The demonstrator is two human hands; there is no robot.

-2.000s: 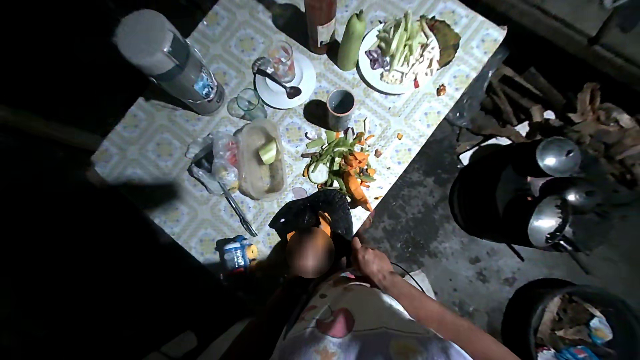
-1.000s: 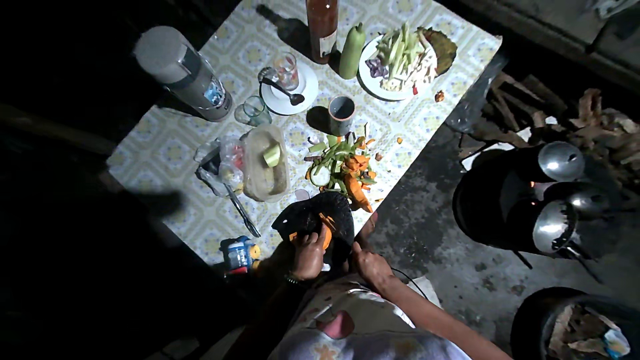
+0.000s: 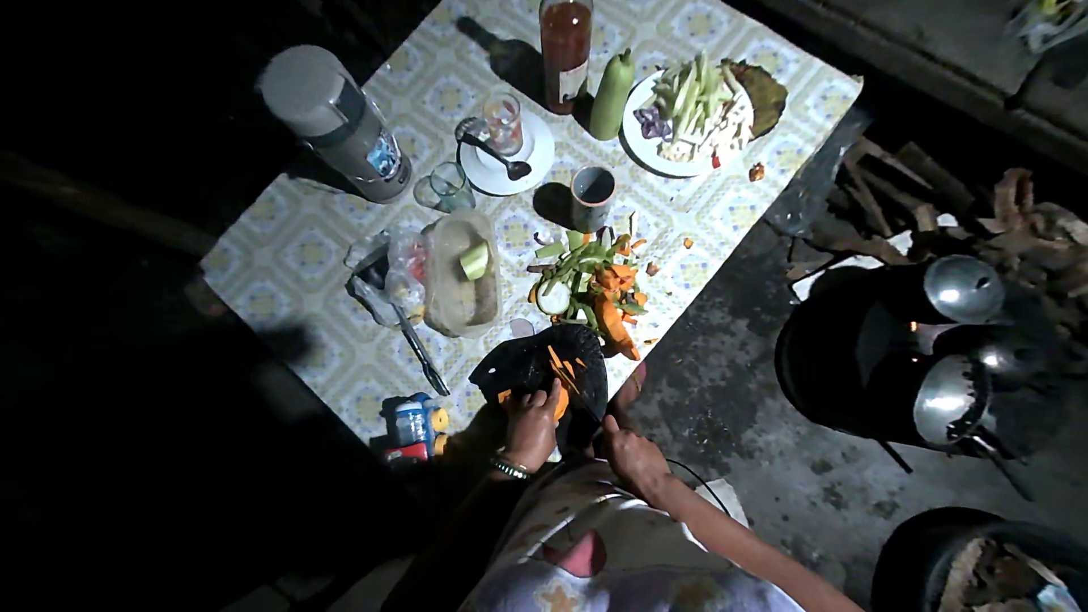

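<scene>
My left hand (image 3: 533, 429), with a bracelet at the wrist, presses on an orange vegetable piece (image 3: 561, 403) on a black board (image 3: 518, 357) at the near table edge. Thin orange strips (image 3: 563, 371) lie on the board just beyond my fingers. My right hand (image 3: 631, 452) is closed around a knife handle at the board's right side; the dark blade (image 3: 586, 409) is hard to make out. Green and orange peelings (image 3: 595, 285) are heaped beyond the board. To their left, a plastic tub (image 3: 459, 293) holds a pale green chunk (image 3: 474, 261).
A plate of cut vegetables (image 3: 633, 127), a green gourd (image 3: 612, 98), a bottle (image 3: 565, 59), a cup (image 3: 592, 191), a saucer with glass and spoon (image 3: 535, 174) and a thermos (image 3: 340, 127) stand farther back. Pots (image 3: 943, 399) and firewood (image 3: 926, 187) are at the right, below.
My left hand, blurred two seconds ago, has come down onto the orange piece. Orange strips now lie spread on the board. My right hand stays at the board's right side.
</scene>
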